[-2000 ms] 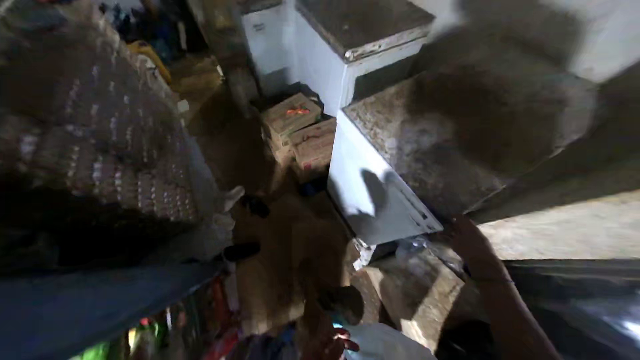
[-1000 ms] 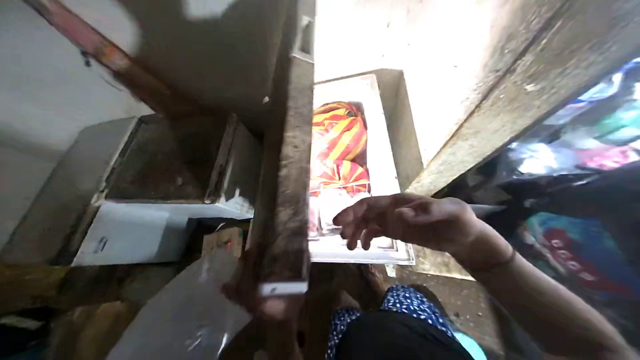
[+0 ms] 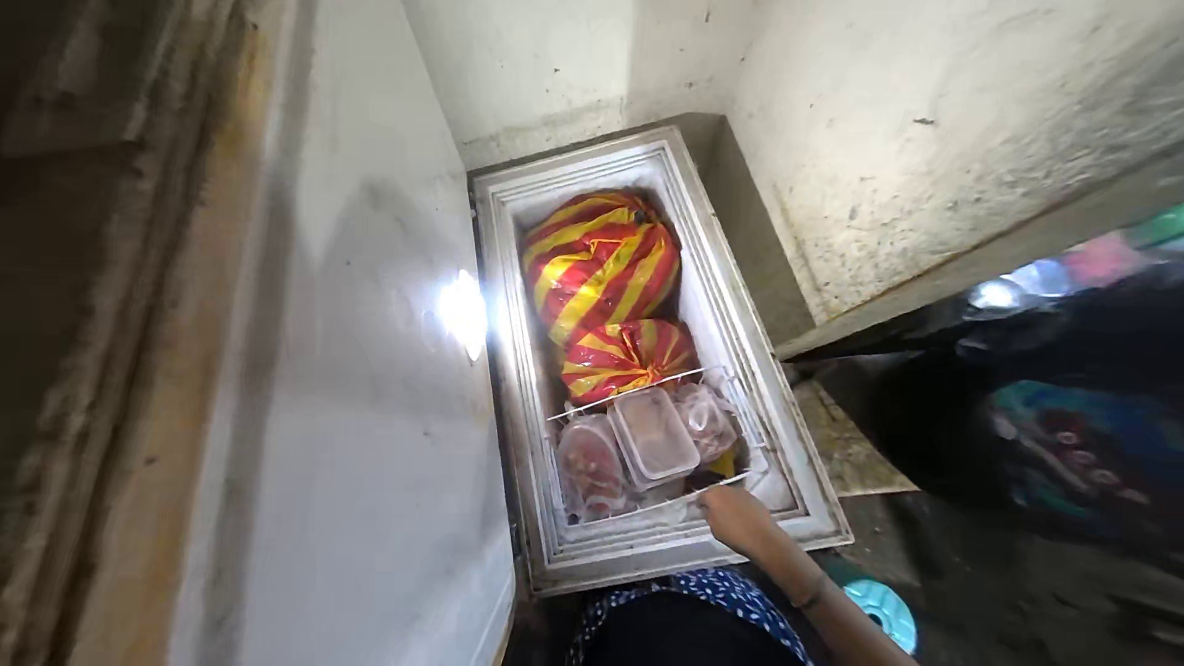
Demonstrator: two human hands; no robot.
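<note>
A chest freezer (image 3: 814,462) stands open below me, its white lid (image 3: 370,370) raised at the left. My right hand (image 3: 735,520) is closed on the near edge of a white wire basket (image 3: 638,507) inside. The basket holds a clear plastic container (image 3: 655,435) with a lid, a bag of reddish food (image 3: 592,467) on its left and another clear bag (image 3: 706,421) on its right. Behind it lie a large red-and-yellow striped bag (image 3: 601,268) and a smaller, knotted striped bag (image 3: 629,356). My left hand is out of view.
A stained pale wall (image 3: 888,120) rises behind and to the right of the freezer. Dark bags and a printed bag (image 3: 1073,453) stand at the right. A turquoise plastic object (image 3: 883,610) lies on the floor near my right forearm. A bright light reflects off the lid.
My right hand, held over the freezer with fingers apart one second ago, now grips the basket's edge. The freezer was shut two seconds ago. The view has swung over its inside.
</note>
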